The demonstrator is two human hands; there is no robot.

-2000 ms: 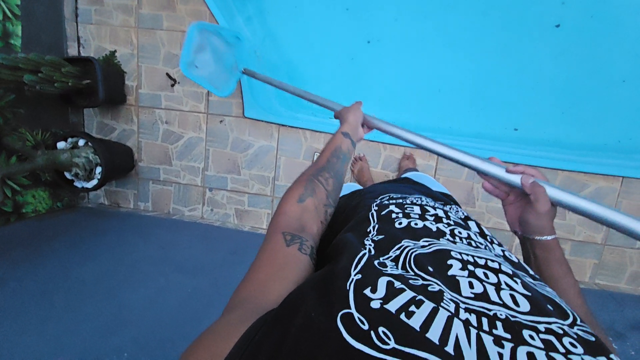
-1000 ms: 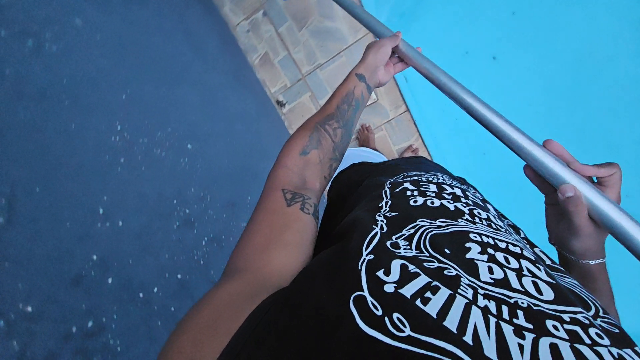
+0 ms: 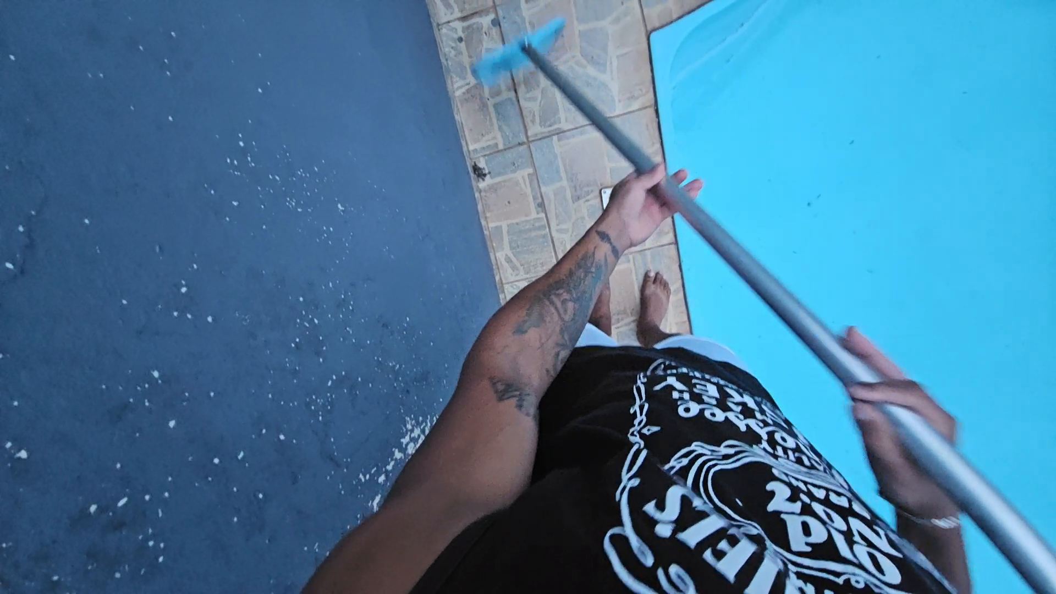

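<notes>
A long metal pole runs slantwise from the upper middle to the lower right corner of the head view. At its far end is a light-blue pool skimmer net, blurred and seen nearly edge-on above the stone paving. My left hand, on the tattooed arm, holds the pole partway down, some fingertips sticking out past it. Nearer to me, my right hand, with a bracelet at the wrist, is wrapped around the thicker part of the pole. The pole's near end is out of view.
The swimming pool with bright blue water lies to the right. Beside it runs a strip of stone-patterned tiles, where my bare feet stand. A dark blue-grey floor with white specks fills the left. Small dark debris lies on the tiles.
The view has turned strongly. The net, over the pool's corner two seconds ago and out of view one second ago, is now over the paving. Both hands stay on the pole.
</notes>
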